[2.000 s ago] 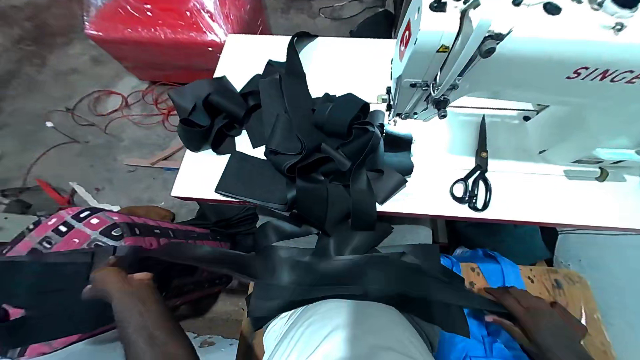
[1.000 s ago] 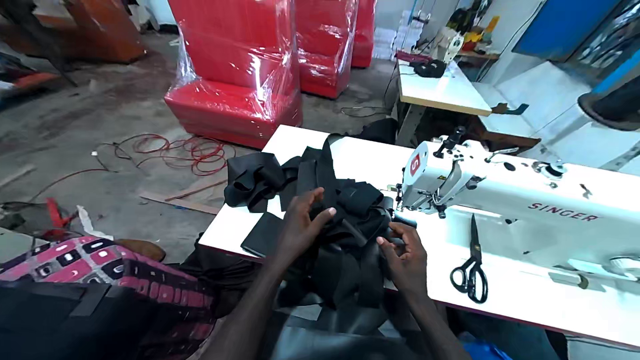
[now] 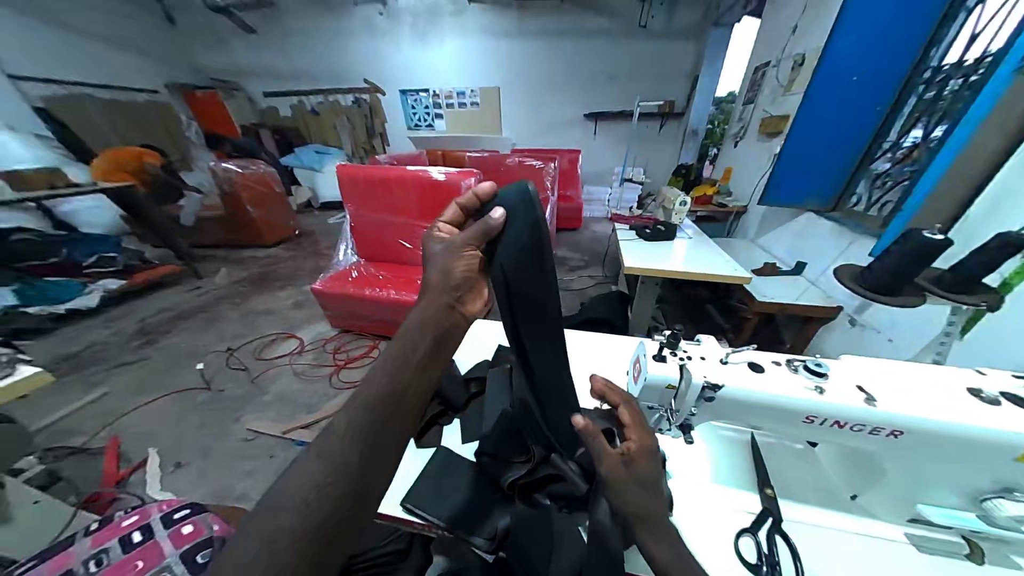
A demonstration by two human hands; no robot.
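Observation:
My left hand is raised and pinches the top of a long black fabric strip, which hangs down to a tangled heap of black strips on the white sewing table. Lower and to the right, my right hand is at the heap's right side, thumb and fingers curled near the strip; whether it grips any fabric is unclear. A white Singer sewing machine stands to its right. Black-handled scissors lie on the table below the machine arm.
Red plastic-wrapped seats stand ahead. Red cable lies coiled on the floor. Another sewing table is farther back right. Black thread cones stand at right. A person in orange bends at far left. Pink patterned fabric is at lower left.
Two seconds ago my hands held a strip stretched across my lap; one second ago both were at the heap. My left hand has since lifted a strip upward. The view has tilted up.

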